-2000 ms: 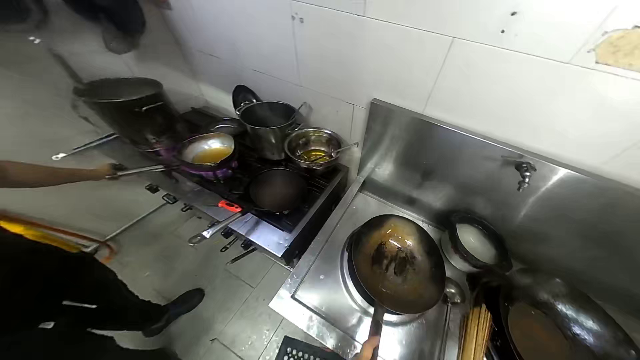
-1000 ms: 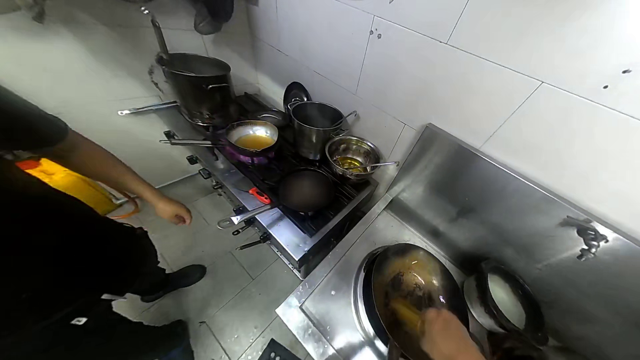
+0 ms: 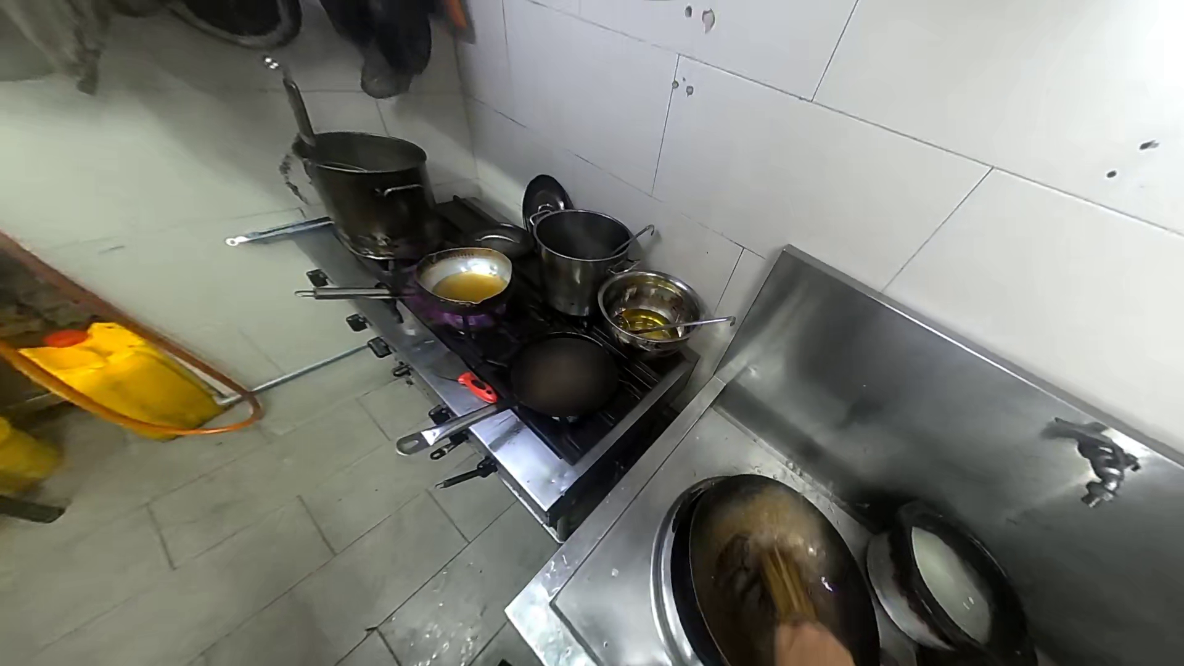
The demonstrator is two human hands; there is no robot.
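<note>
At the bottom edge, my right hand (image 3: 811, 645) is shut on a bamboo wok brush (image 3: 786, 583), and its bristles are against the inside of a dark wok (image 3: 846, 578). Brownish liquid and dark residue show in the wok, which sits tilted over the round ring of a steel wok range (image 3: 610, 578). Close by on the right is a round pot (image 3: 893, 592) with whitish liquid (image 3: 951, 585). My left hand is out of view, as is the wok's handle.
A gas stove (image 3: 536, 462) on the left holds a tall stockpot (image 3: 379, 208), a pan with yellowish liquid (image 3: 467, 277), a smaller pot (image 3: 573, 268), a steel bowl with a ladle (image 3: 647, 310) and a black frying pan (image 3: 564, 375). A tap (image 3: 1101, 462) juts from the backsplash. A yellow jerrycan (image 3: 139, 384) stands on the floor.
The bamboo brush, beside the wok two seconds ago, is now inside it in my right hand. The other person at the left has gone out of view. The view has shifted.
</note>
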